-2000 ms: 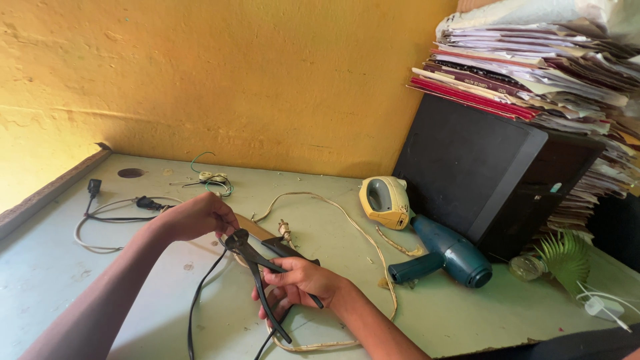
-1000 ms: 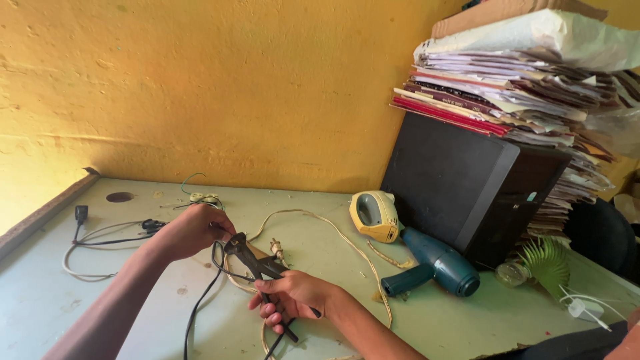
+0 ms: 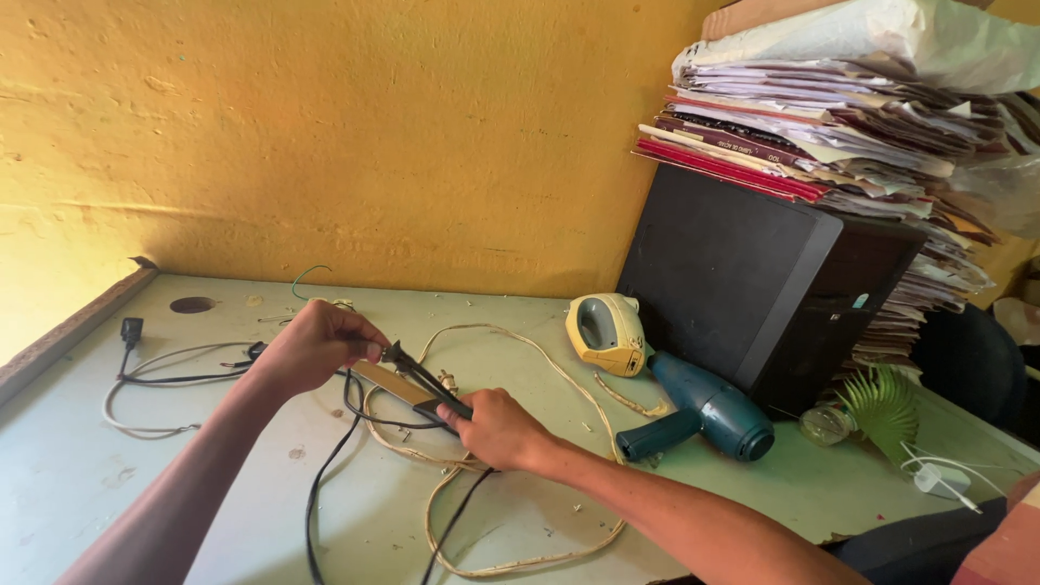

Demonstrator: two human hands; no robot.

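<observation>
My right hand [image 3: 500, 426] is closed around the handles of black-handled pliers [image 3: 418, 375], whose jaws point up and left. Close to the jaws, my left hand [image 3: 325, 345] pinches something small, likely the end of a black cable [image 3: 357, 410]; the fingers hide most of it. Beneath the pliers lies a flat tan and black object [image 3: 394, 383], which I cannot identify surely. A cream cord [image 3: 561, 366] loops over the table around my right hand, and its plug [image 3: 448, 382] lies just behind the pliers.
A teal hair dryer [image 3: 707, 410] and a yellow appliance part [image 3: 608, 333] lie right of the cord. Behind them stands a black computer case [image 3: 731, 276] beside and under stacked papers [image 3: 812, 114]. Grey and black cables [image 3: 171, 378] lie at left. A white charger [image 3: 942, 479] is at far right.
The pliers' handles, spread apart two seconds ago, are now close together in my right hand. My left hand stays by the jaws.
</observation>
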